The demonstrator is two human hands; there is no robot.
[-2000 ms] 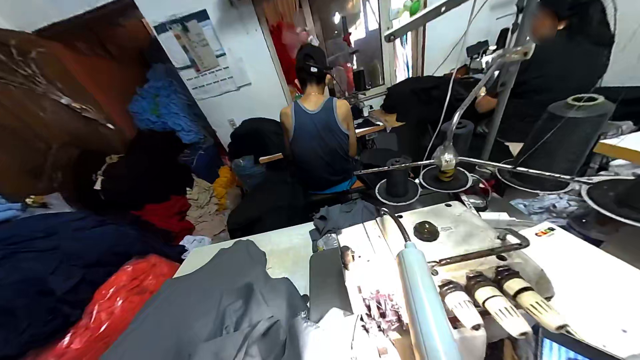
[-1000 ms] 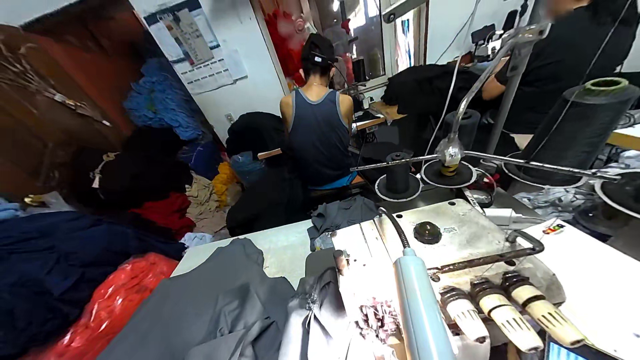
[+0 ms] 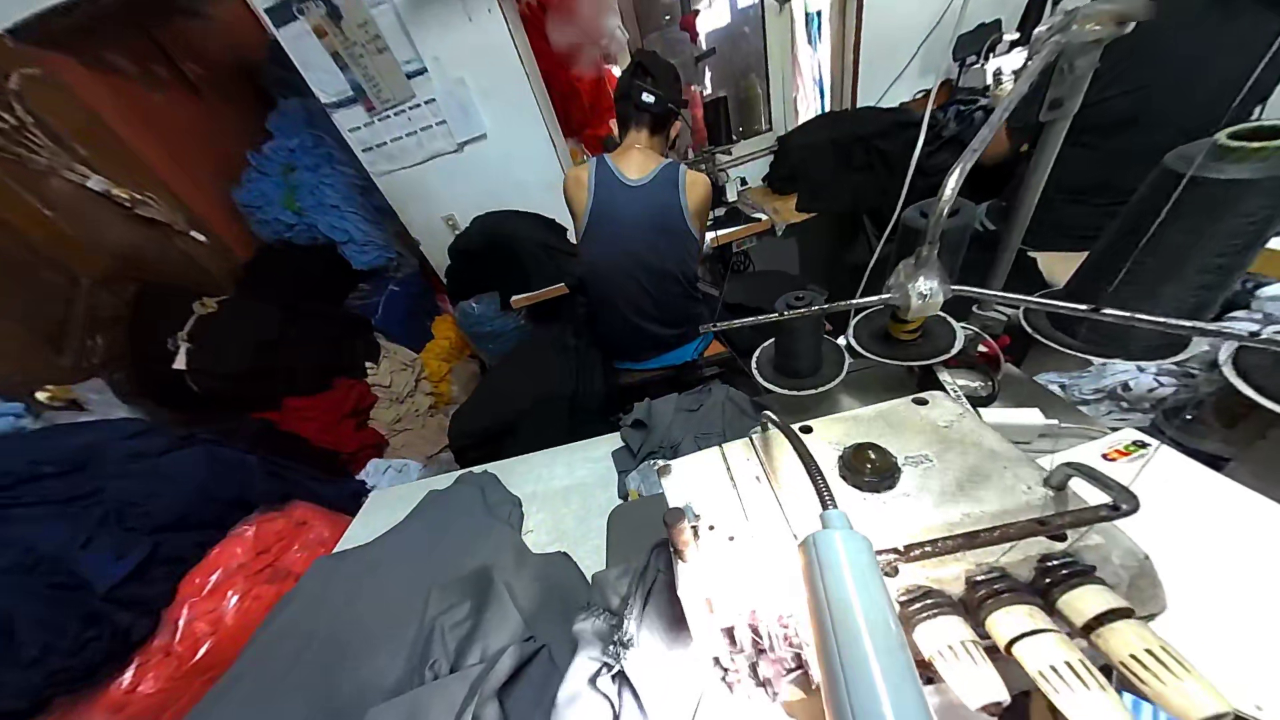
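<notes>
Neither of my hands is in view. A sewing machine head [image 3: 925, 450], seemingly an overlock, fills the lower right, with a blue-grey tubular lamp [image 3: 862, 610] across its front and several cream tension knobs [image 3: 1050, 640] at its right. Dark grey fabric [image 3: 430, 590] lies spread on the white table [image 3: 560, 490] left of the machine. Its crumpled edge meets the bright needle area, where glare hides detail. Another dark grey piece [image 3: 685, 420] is bunched behind the machine.
A red plastic bag [image 3: 225, 600] and navy cloth [image 3: 120, 530] lie at the left. Black thread cones [image 3: 798, 345] stand behind the machine under a metal thread stand [image 3: 915, 290]. A person [image 3: 640, 240] sits ahead, back turned; another person [image 3: 1130, 120] is at the upper right.
The grey fabric beside the needle area has shifted and bunched up compared with two seconds ago. The view has moved slightly.
</notes>
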